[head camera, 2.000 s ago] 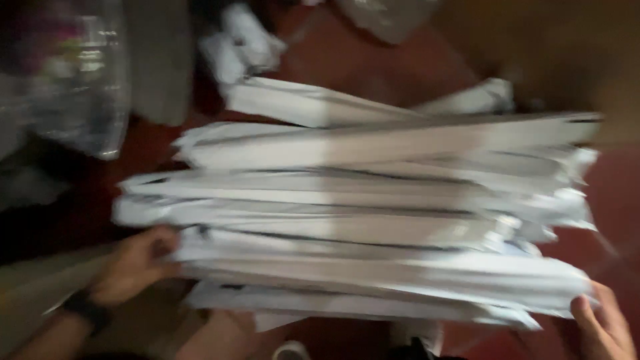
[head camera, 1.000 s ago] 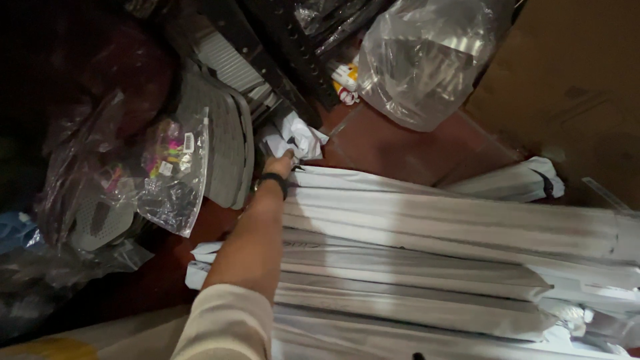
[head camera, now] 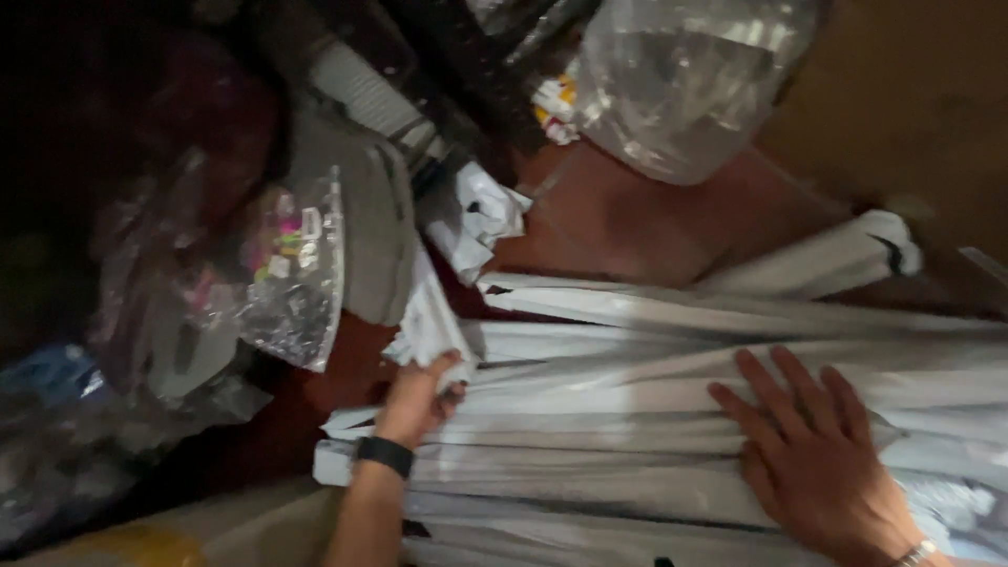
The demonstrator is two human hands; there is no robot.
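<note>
Several long, narrow bundles wrapped in white plastic (head camera: 567, 402) lie side by side on the floor, running left to right. My left hand (head camera: 425, 398), with a dark band on its wrist, grips a loose white wrapping end (head camera: 433, 323) at the left ends of the bundles. Spread flat with its fingers apart, my right hand (head camera: 811, 449) rests on top of the bundles at the right. Another white-wrapped bundle (head camera: 819, 256) lies at a slant behind them, its end pointing to the upper right. The view is blurred.
Crumpled white plastic (head camera: 480, 213) lies beyond the left ends. Grey stacked pieces (head camera: 374, 228) and a clear bag with colourful items (head camera: 295, 276) are at the left. A large clear plastic bag (head camera: 685, 87) sits on the red tiled floor (head camera: 630, 224) at the back, beside a dark rack (head camera: 449, 55).
My left hand has come back from the crumpled plastic at the far left end toward me. My right hand, out of view a second ago, now lies on the bundles.
</note>
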